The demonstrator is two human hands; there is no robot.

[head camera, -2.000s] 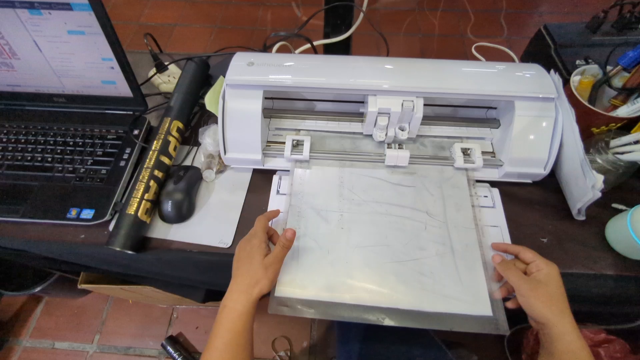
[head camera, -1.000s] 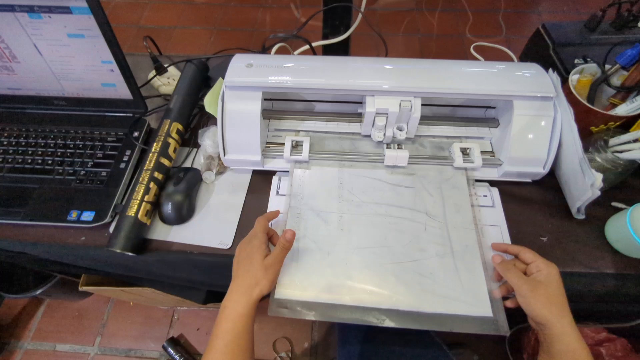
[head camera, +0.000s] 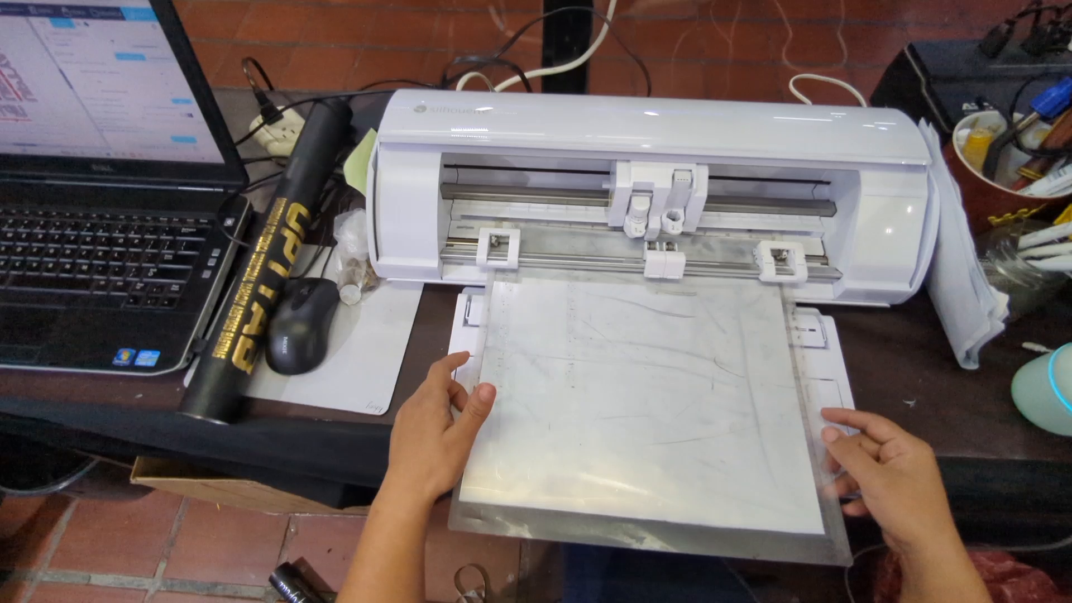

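A white Silhouette cutting machine (head camera: 653,126) stands on the dark table, its front uncovered and its tool carriage (head camera: 657,199) near the middle of the rail. From under the rollers a transparent cutting mat (head camera: 653,536) with a white sheet (head camera: 645,402) on it extends toward me, past the table's front edge. At the mat's left edge is my left hand (head camera: 440,419), thumb raised and fingers partly behind the edge. Beside the right edge my right hand (head camera: 888,469) has curled fingers, some seen through the clear border. Whether either hand grips the mat cannot be told.
To the left are an open laptop (head camera: 100,276), a black tube with gold lettering (head camera: 268,260), a black mouse (head camera: 301,325) and a power adapter (head camera: 278,131). On the right stand a cup of pens and tools (head camera: 971,193), folded paper (head camera: 963,276) and a pale green rounded object (head camera: 1043,389).
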